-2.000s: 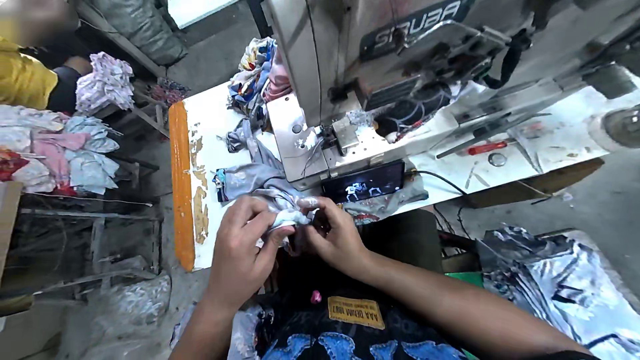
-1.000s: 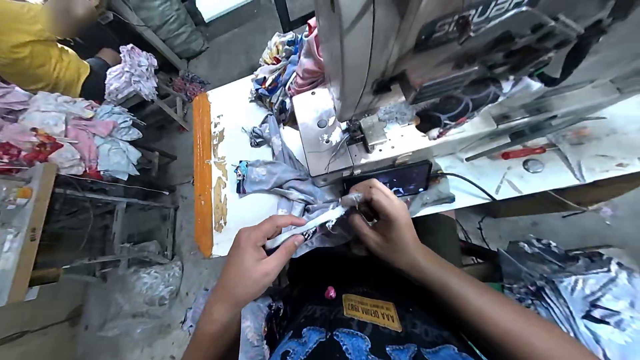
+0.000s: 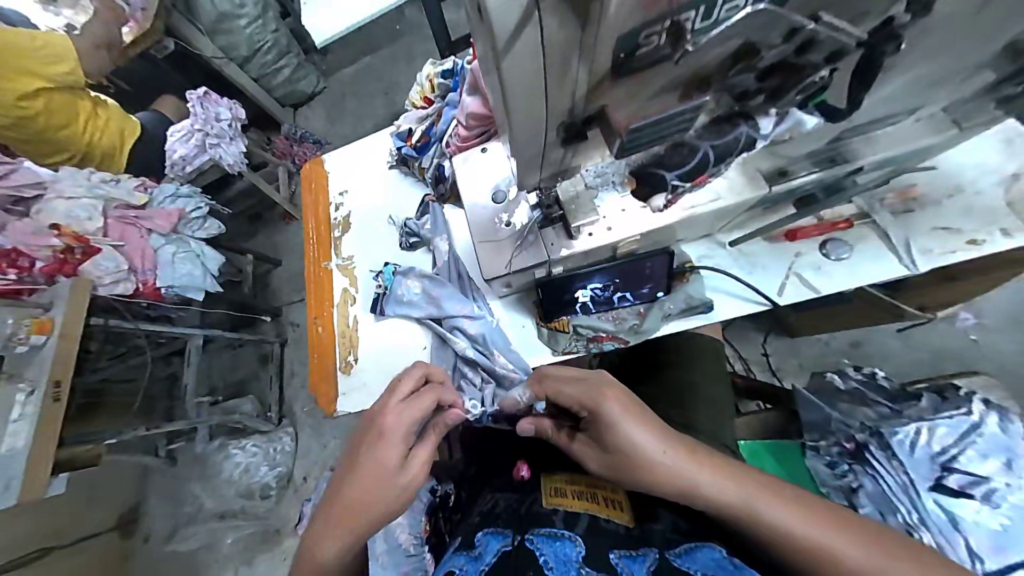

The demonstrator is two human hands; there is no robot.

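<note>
A grey patterned garment [image 3: 468, 316] trails over the white sewing table's near edge, below the presser foot area of a Siruba sewing machine [image 3: 560, 208]. My left hand [image 3: 404, 428] pinches the garment's gathered end between thumb and fingers. My right hand [image 3: 592, 412] holds the same end just to the right, thumb and index finger close together. A small whitish bit shows between the two hands; its kind is unclear. Behind my right hand, a phone [image 3: 606, 286] with a lit screen leans on a printed plastic bag [image 3: 632, 324] by the machine's base.
Colourful cloth pieces [image 3: 432, 120] lie left of the machine. A red-handled screwdriver [image 3: 818, 230] and a round metal piece [image 3: 836, 249] lie on the table's right. Silvery fabric [image 3: 936, 456] is stacked at lower right. A person in a yellow top [image 3: 60, 100] sits at upper left near piled garments [image 3: 120, 224].
The white strip of garment stretched between my hands one second ago is now bunched low between my fingertips. Both hands have drawn in close over my lap.
</note>
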